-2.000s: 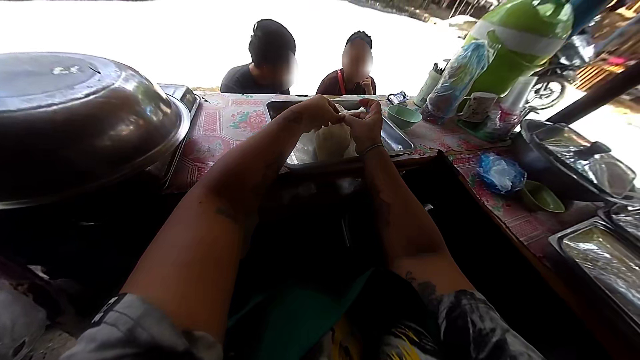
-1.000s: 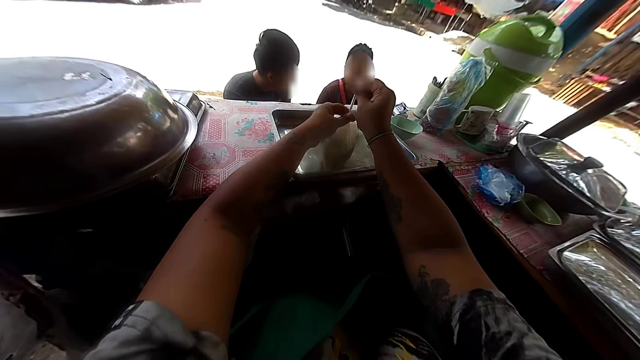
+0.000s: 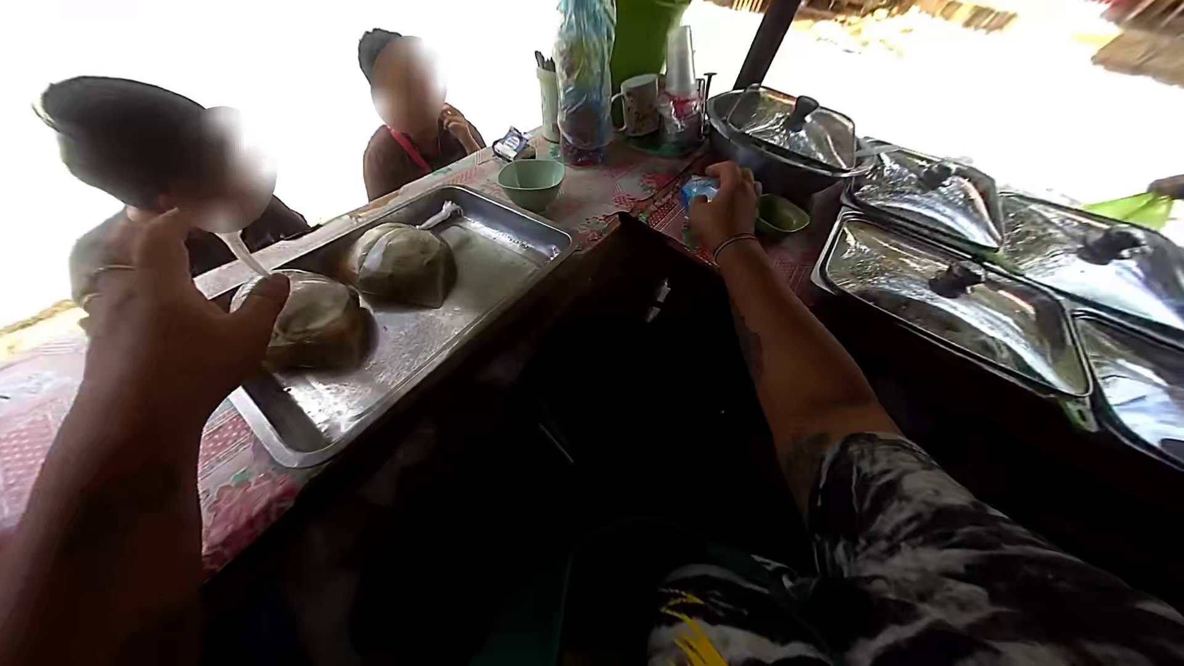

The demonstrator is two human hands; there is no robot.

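Observation:
My left hand pinches the twisted top of a clear plastic bag with pale contents, at the left end of a metal tray. A second filled bag, its top tied, lies beside it on the tray. At the counter's right part, my right hand has its fingers on a blue plastic bundle. How firmly they grip it cannot be told. A small green dish is just right of that hand.
A green bowl stands behind the tray. Mugs, cups and a tall plastic-wrapped item are farther back. A lidded pot and several lidded food trays line the right side. Two people are across the counter.
My hands were together over the tray and are now far apart. The right one has moved to the blue bundle, while the left holds the bag's top. The view has shifted strongly.

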